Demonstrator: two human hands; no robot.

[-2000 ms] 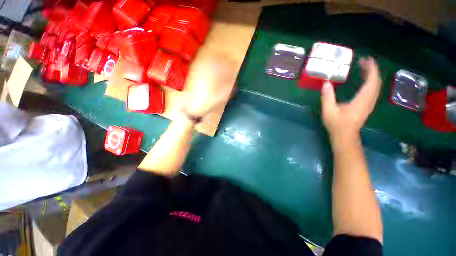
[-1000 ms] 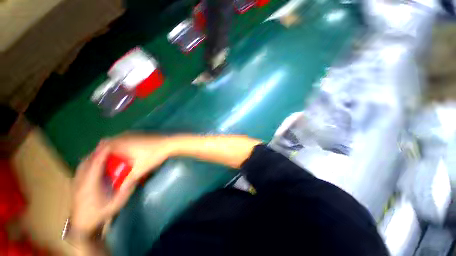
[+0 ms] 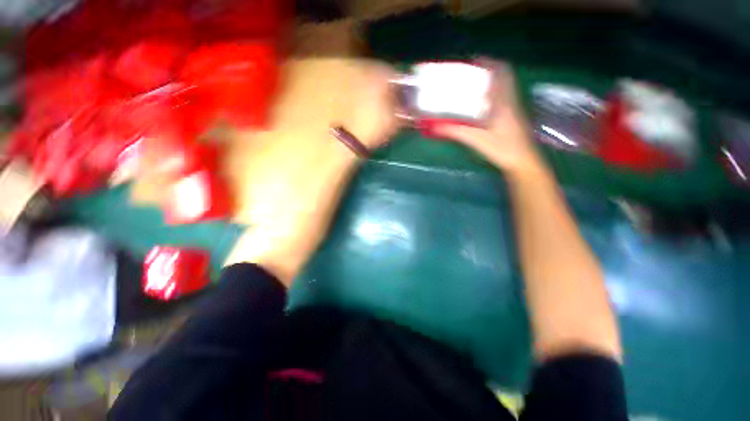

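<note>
The frame is blurred. An open red tin (image 3: 452, 90) with a bright silver-white inside is over the far green belt. My right hand (image 3: 503, 131) grips its right side and near edge. My left hand (image 3: 372, 103) is at the left of the tin, its fingers at a dark silvery tin lid (image 3: 404, 97) beside the body; the lid is largely hidden and blurred. Both hands are close together.
A heap of closed red tins (image 3: 156, 74) lies at left on a cardboard sheet (image 3: 280, 156). A single red tin (image 3: 175, 272) is near the left edge. Another lid (image 3: 566, 113) and open tin (image 3: 648, 127) stand on the belt at right. White cloth (image 3: 57, 296) shows at lower left.
The view has swung back left from the clear film side. The hands, earlier around a red tin near the bench, are now over the belt with an open tin and lid.
</note>
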